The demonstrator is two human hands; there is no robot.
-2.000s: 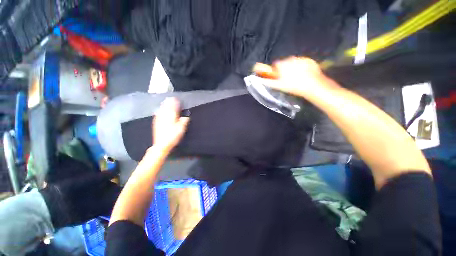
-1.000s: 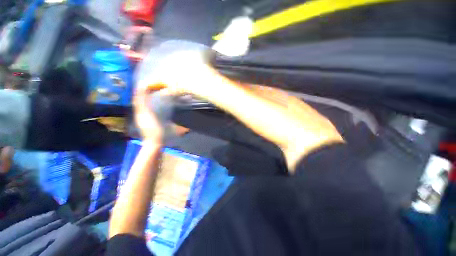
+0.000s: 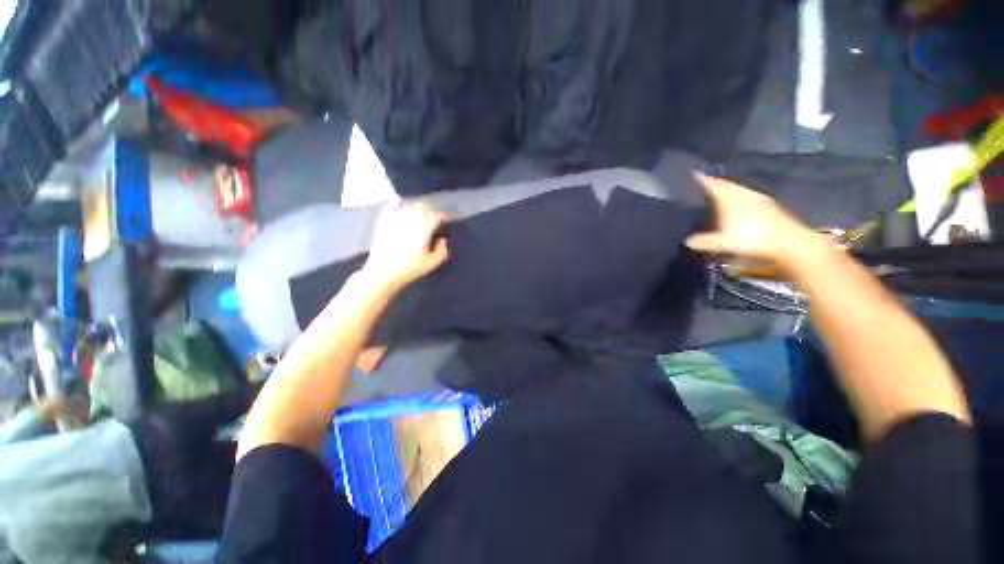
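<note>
A black garment piece (image 3: 517, 264) lies spread along the light-grey padded sleeve board (image 3: 264, 270), whose rounded left end and far edge show. My left hand (image 3: 407, 242) grips the garment's far edge at the left part of the board. My right hand (image 3: 743, 226) holds dark cloth at the right end of the garment, thumb and fingers around its edge. A shiny metallic object, maybe the steam iron (image 3: 760, 289), sits just below my right wrist, partly hidden and blurred.
Bunched dark garments (image 3: 462, 83) lie beyond the board. A white triangle (image 3: 363, 171) and a white strip (image 3: 811, 66) are behind it. A blue crate (image 3: 380, 452) with tan cardboard is below. A yellow hose (image 3: 974, 165) is at right. Another person's pale clothing (image 3: 77, 479) shows at lower left.
The iron that my right hand held over the garment is out of it, and that hand now holds cloth at the right. My left hand is back on the garment after both were at the board's left end.
</note>
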